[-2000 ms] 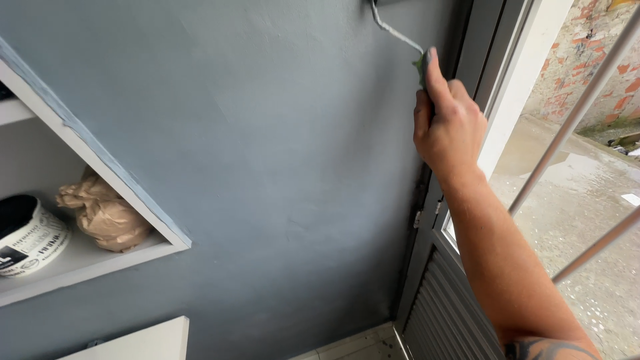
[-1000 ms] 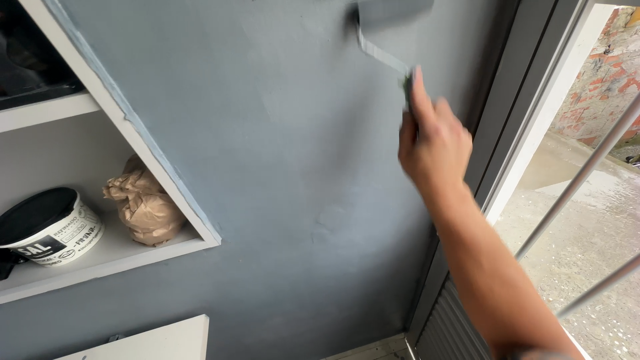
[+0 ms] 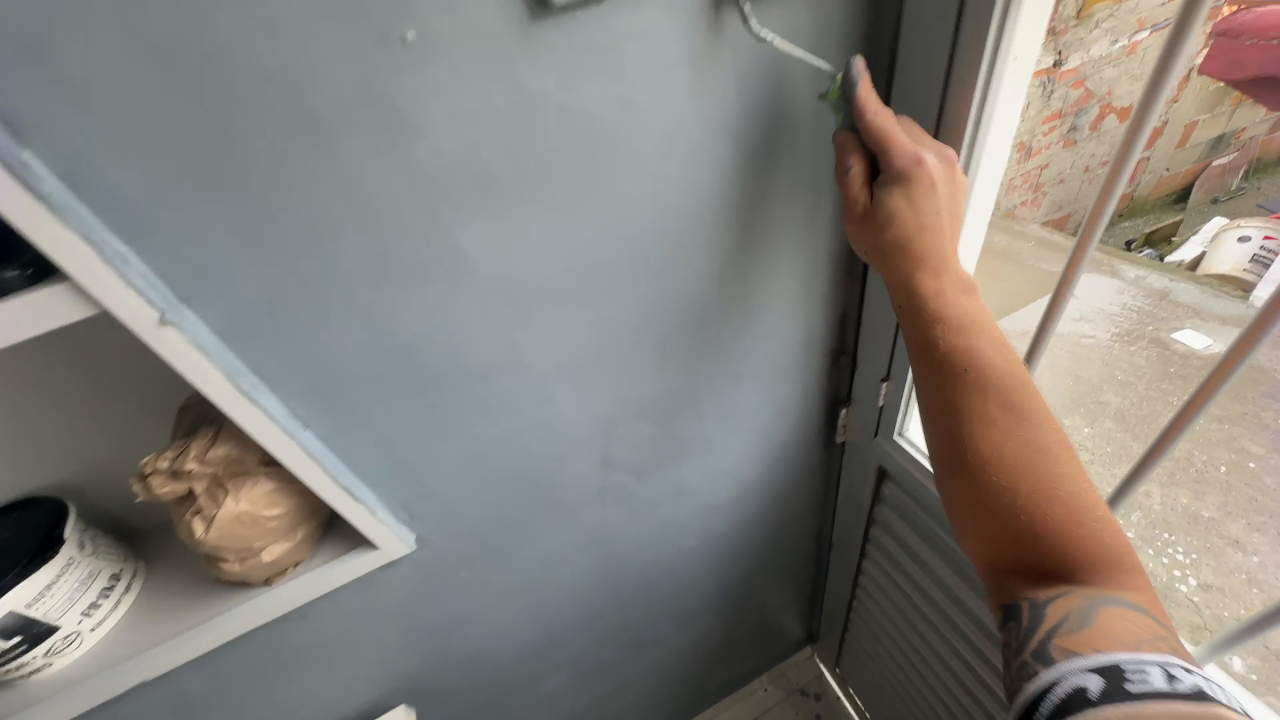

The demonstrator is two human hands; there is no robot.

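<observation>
My right hand (image 3: 905,185) grips the handle of a paint roller (image 3: 785,42), with the thumb laid along the handle. The roller's bent wire frame runs up and left from my fist to the top edge of the view, where its roller head is out of sight. Behind it stands a wall painted blue-grey (image 3: 560,330), with a darker grey band near the door frame. My left hand is not in view.
On the left, a white shelf unit (image 3: 270,610) holds a crumpled brown paper bag (image 3: 250,505) and a white tub with a dark top (image 3: 75,590). To the right are a grey louvred metal door (image 3: 920,590) and pale metal bars (image 3: 1120,190). Outside lies a wet concrete floor.
One second ago the roller head showed at the top of the wall; now it is beyond the upper edge. My right hand keeps its hold on the handle throughout.
</observation>
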